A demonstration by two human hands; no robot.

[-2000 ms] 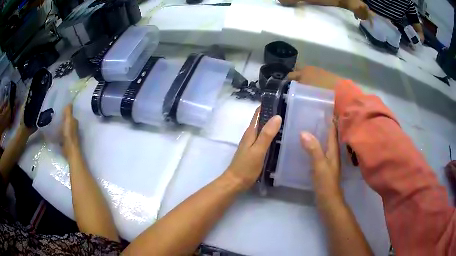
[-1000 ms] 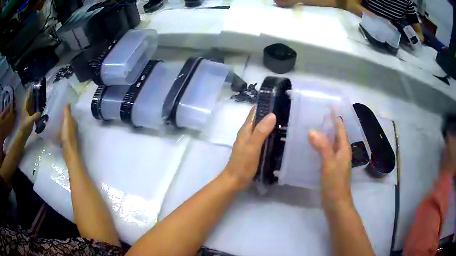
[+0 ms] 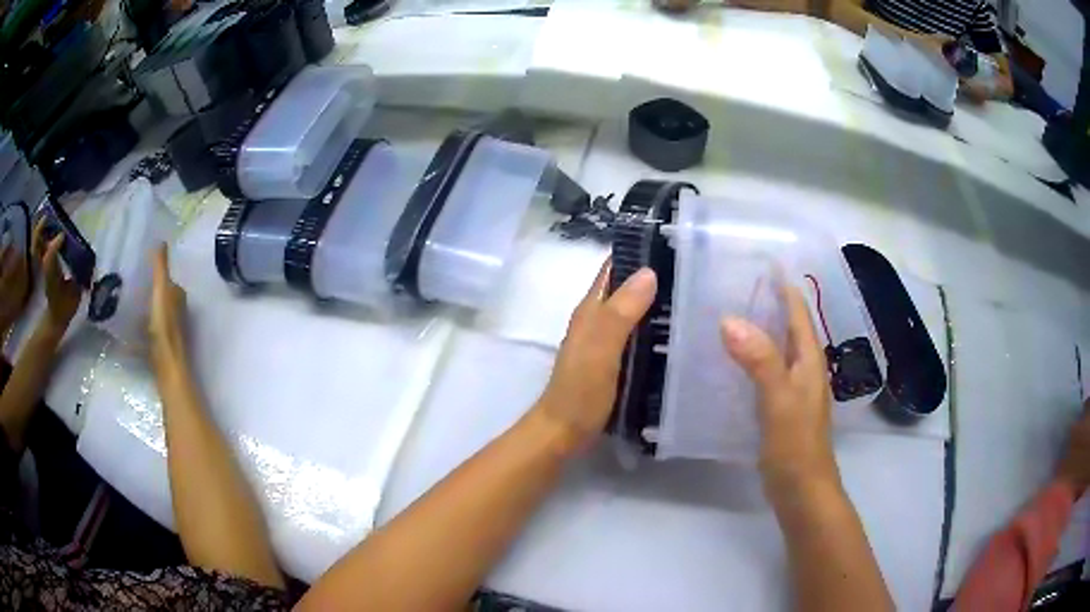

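A frosted clear tank [image 3: 717, 347] lies on its side in front of me, its open end against a black slotted rim [image 3: 642, 359]. A narrow gap with small pins shows between them. My left hand [image 3: 588, 359] holds the rim from the left, thumb on top. My right hand [image 3: 777, 383] lies against the tank's near side, fingers spread. A small black fan [image 3: 853, 368] with a red wire sits on the tank's right end face. A black oblong cover [image 3: 896, 329] lies just right of it.
Several clear tanks with black bands [image 3: 472, 227] lie at left. A black cup part [image 3: 668, 134] stands beyond the work, near a cluster of small black parts [image 3: 583, 218]. Another person's hands [image 3: 167, 299] are at left; a coral sleeve [image 3: 1016, 550] is at lower right.
The coral-sleeved arm has withdrawn to the right, and one of two black cup parts is gone. The fan end and black cover are now uncovered. My hands have barely moved.
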